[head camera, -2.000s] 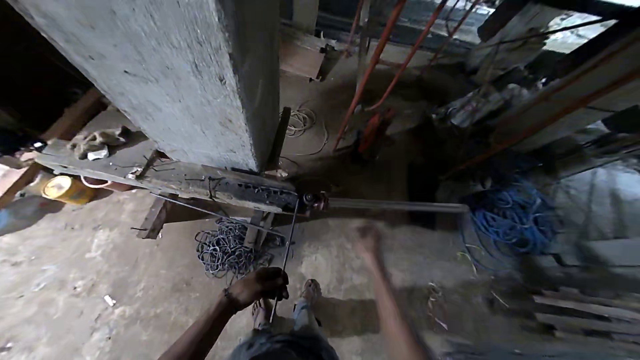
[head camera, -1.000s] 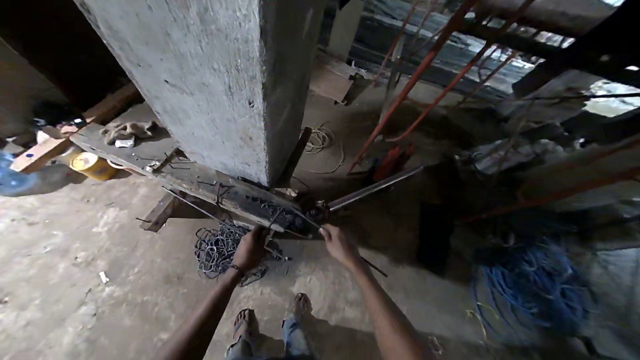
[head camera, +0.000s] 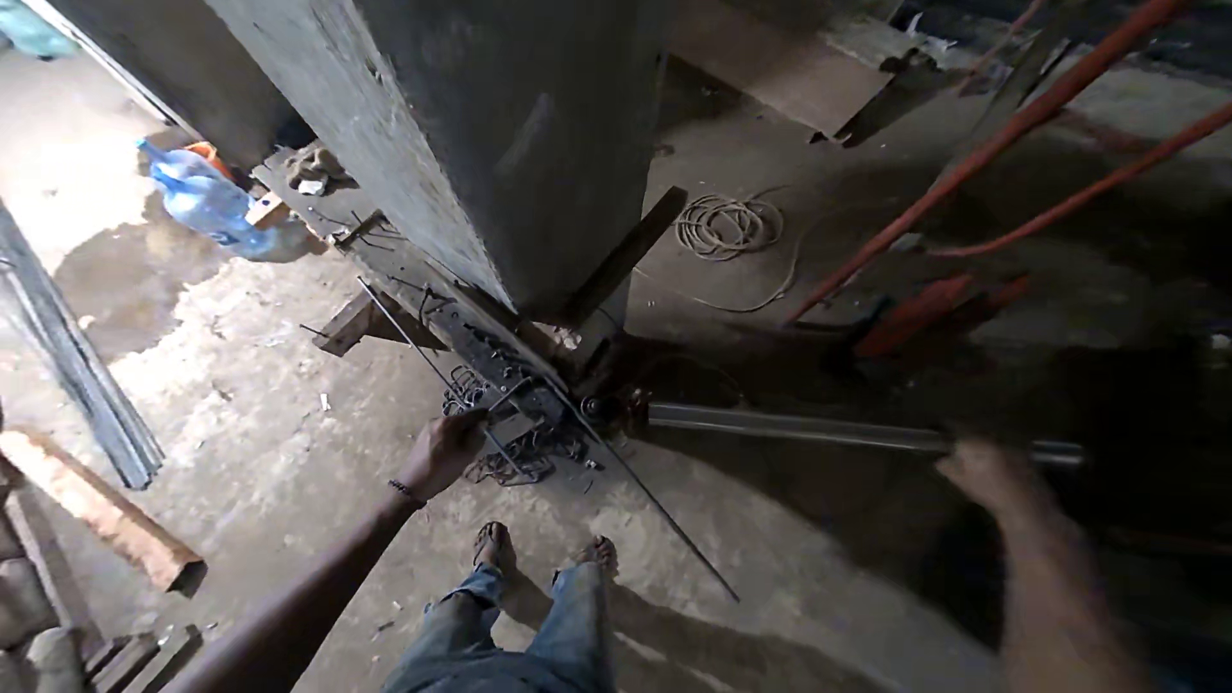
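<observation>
My left hand (head camera: 445, 452) is closed on a thin steel rod (head camera: 409, 329), part of it bent, over the end of a wooden bench (head camera: 438, 308). At the right, my blurred right hand (head camera: 982, 467) grips a long metal pipe (head camera: 799, 426), whose near end meets a fitting at the bench end. Another thin rod (head camera: 664, 515) slants from the bench down over the floor. Below the bench end lies a pile of bent wire stirrups (head camera: 510, 467), partly hidden by the bench and my left hand.
A concrete column (head camera: 539, 125) rises behind the bench. Coiled cord (head camera: 727, 226) lies beyond it, near red metal poles (head camera: 991, 149). At left are a blue plastic water jug (head camera: 207, 202), metal channels (head camera: 82, 375) and a timber piece (head camera: 101, 500).
My right hand has moved from the rod at the bench to the pipe at the right. The pipe has swung towards me. My left hand stays near the bench end. The view has shifted.
</observation>
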